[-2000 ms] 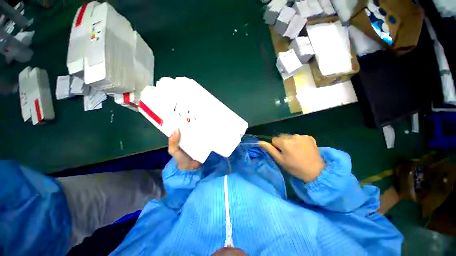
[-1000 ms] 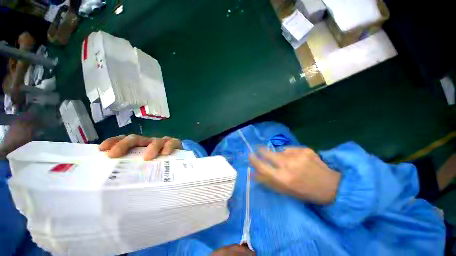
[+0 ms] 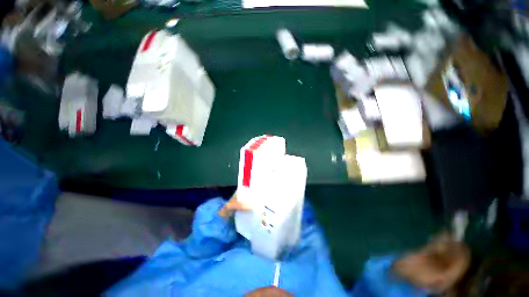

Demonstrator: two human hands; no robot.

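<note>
My left hand [image 3: 233, 206] holds a thick stack of flat-folded white cartons [image 3: 271, 197] with a red band, upright in front of my chest at the bench edge. Its fingers are mostly hidden by the stack. My right hand [image 3: 435, 264] is out at the lower right, away from the stack and strongly blurred; its fingers cannot be made out.
Another carton stack [image 3: 171, 81] and a smaller one [image 3: 79, 104] lie on the green bench [image 3: 261, 104]. White cylindrical units [image 3: 318, 53], small white boxes, a box with a white paper stack [image 3: 400, 115] and an open brown box [image 3: 478, 87] stand right. A person's blue sleeve is left.
The held stack has moved from the lower left to the centre and now stands upright. My right hand has moved away to the lower right. The view has shifted.
</note>
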